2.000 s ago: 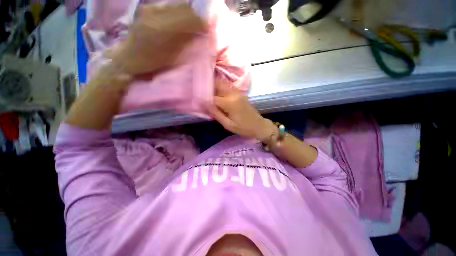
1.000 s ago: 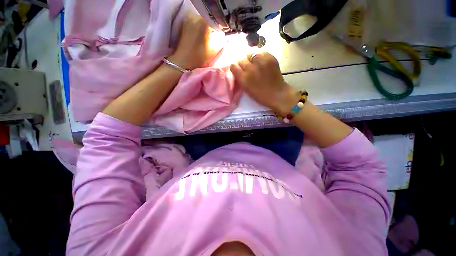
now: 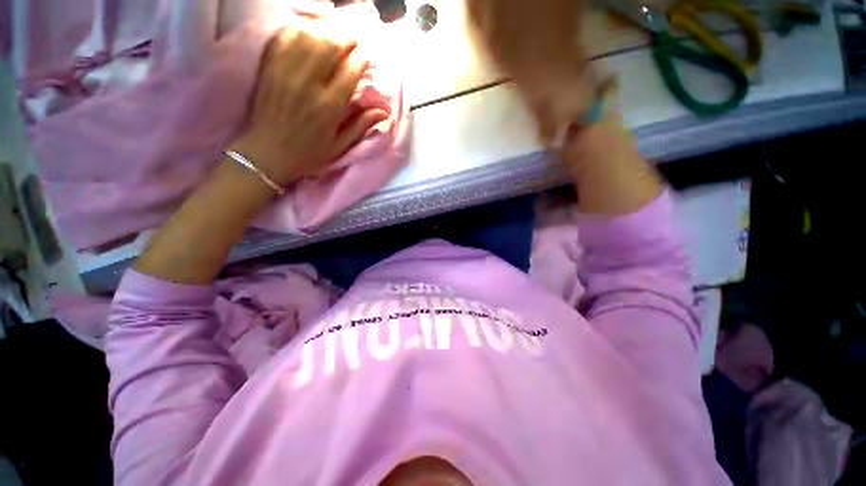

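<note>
The pink garment (image 3: pixel 142 161) lies spread on the white machine table at the left, one corner over the front edge. My left hand (image 3: pixel 309 100) lies on it, fingers curled on the cloth near the bright lamp glare. My right hand (image 3: pixel 536 57) is blurred and raised over the table right of the needle area, partly cut off by the top edge; its fingers cannot be made out. A small part of the machine (image 3: pixel 426 15) shows at the top edge; the needle is hidden by glare or out of view.
Green-handled scissors (image 3: pixel 701 85) lie at the upper right beside yellow-handled scissors (image 3: pixel 726 28). The table's grey front edge (image 3: pixel 475 177) runs across the view. Pink pieces (image 3: pixel 275 304) lie below it at my left side. White boxes or boards (image 3: pixel 712 228) stand at the right.
My right hand has left the cloth near the needle and moved up and right. My left hand now lies on top of the cloth. The view has shifted, so the machine head is mostly out of frame.
</note>
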